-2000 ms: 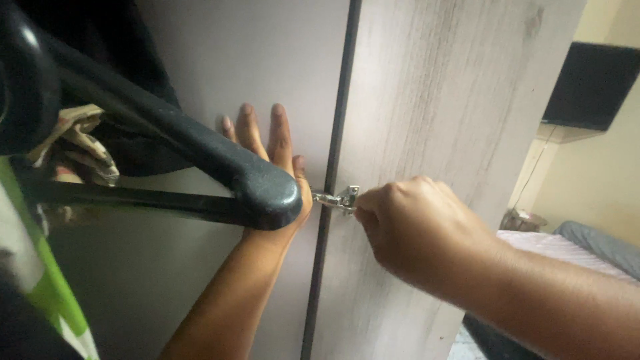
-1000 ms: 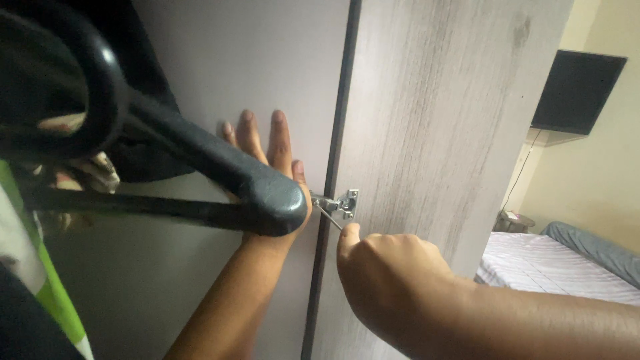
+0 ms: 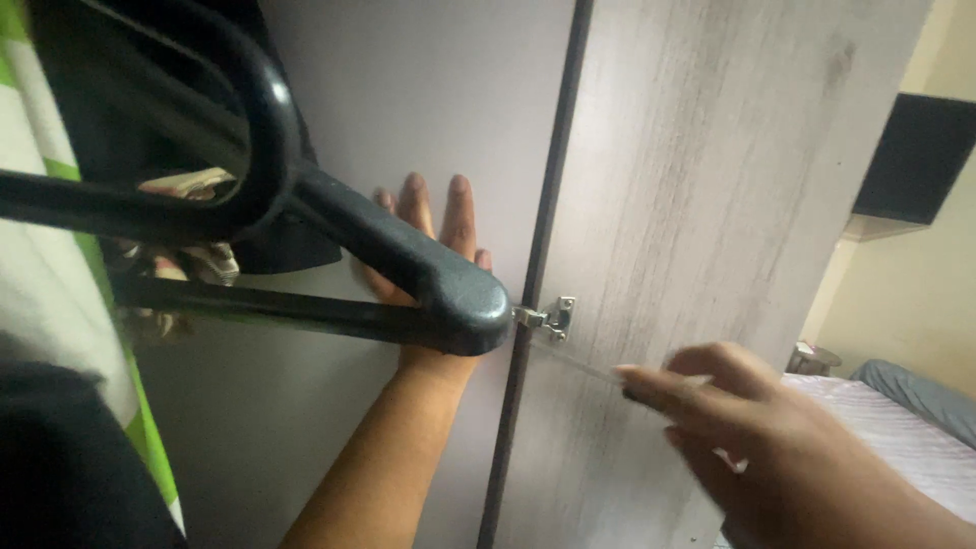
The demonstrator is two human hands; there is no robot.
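Observation:
A metal cabinet hinge (image 3: pixel 545 316) bridges the dark gap between a grey side panel (image 3: pixel 427 91) and a wood-grain cabinet door (image 3: pixel 686 191). My left hand (image 3: pixel 427 252) lies against the grey panel with its fingers spread, partly hidden by a black plastic clothes hanger (image 3: pixel 396 244). To the right and a little below the hinge is my right hand (image 3: pixel 732 412), blurred. From its fingertips a thin, faint metal tool shaft (image 3: pixel 576 362) points up and left toward the hinge; its kind cannot be told.
Green-and-white cloth (image 3: pixel 46 152) and dark and patterned clothes (image 3: pixel 191 259) hang at the left. Beyond the door's right edge are a black wall-mounted screen (image 3: pixel 915 160), a small stool (image 3: pixel 814 360), and a bed (image 3: pixel 854 419) with a grey pillow or bolster (image 3: pixel 923 400).
My right hand has moved away from the hinge, to the right and down, and its fingers have loosened from a fist. My left hand remains on the panel.

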